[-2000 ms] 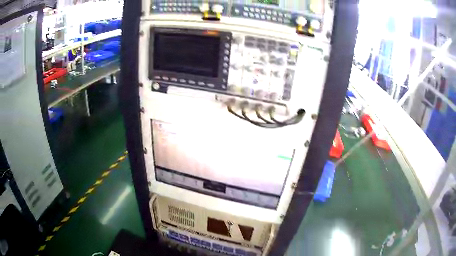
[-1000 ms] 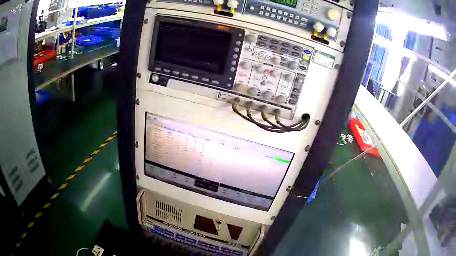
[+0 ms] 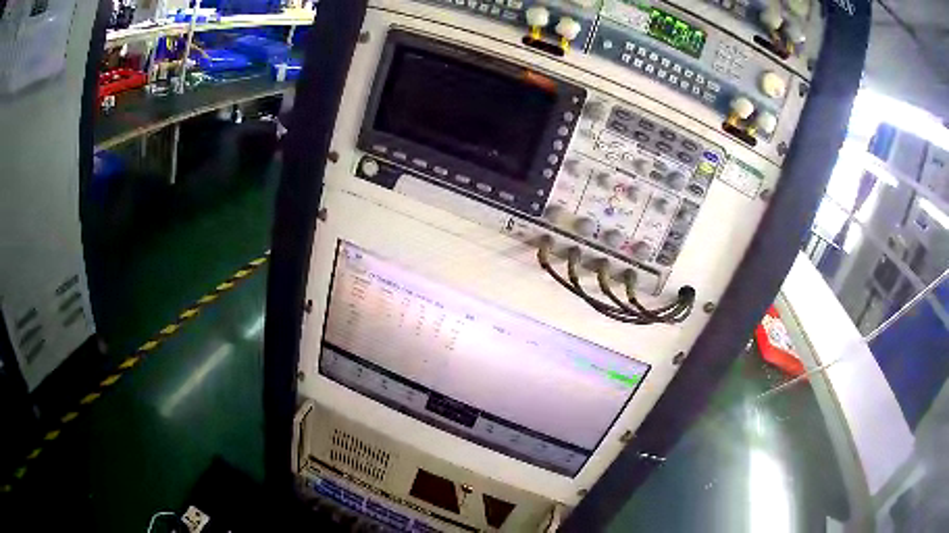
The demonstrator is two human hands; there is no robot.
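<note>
The black-framed test rack (image 3: 499, 224) stands in front of me and leans in the view. Its monitor (image 3: 473, 359) is lit, with rows of small text and a green mark at the right. Above it the oscilloscope (image 3: 473, 120) has a dark screen, and several black leads (image 3: 614, 297) loop below its knobs. The beige control unit (image 3: 406, 468) is under the monitor. A white socket (image 3: 195, 517) and a thin white cable (image 3: 158, 521) show at the bottom edge on the black shelf. Neither of my hands is in view.
A grey cabinet (image 3: 47, 208) stands at the left. Yellow-black tape (image 3: 156, 354) crosses the green floor. Behind, a bench (image 3: 187, 112) holds a red bin (image 3: 123, 83) and blue bins (image 3: 234, 57). At the right, another red bin (image 3: 778, 344) lies beside a white bench edge (image 3: 832, 354).
The view has turned, so the rack appears further right and more tilted. The blue bin right of the rack has gone out of sight. The monitor's text has become readable as rows.
</note>
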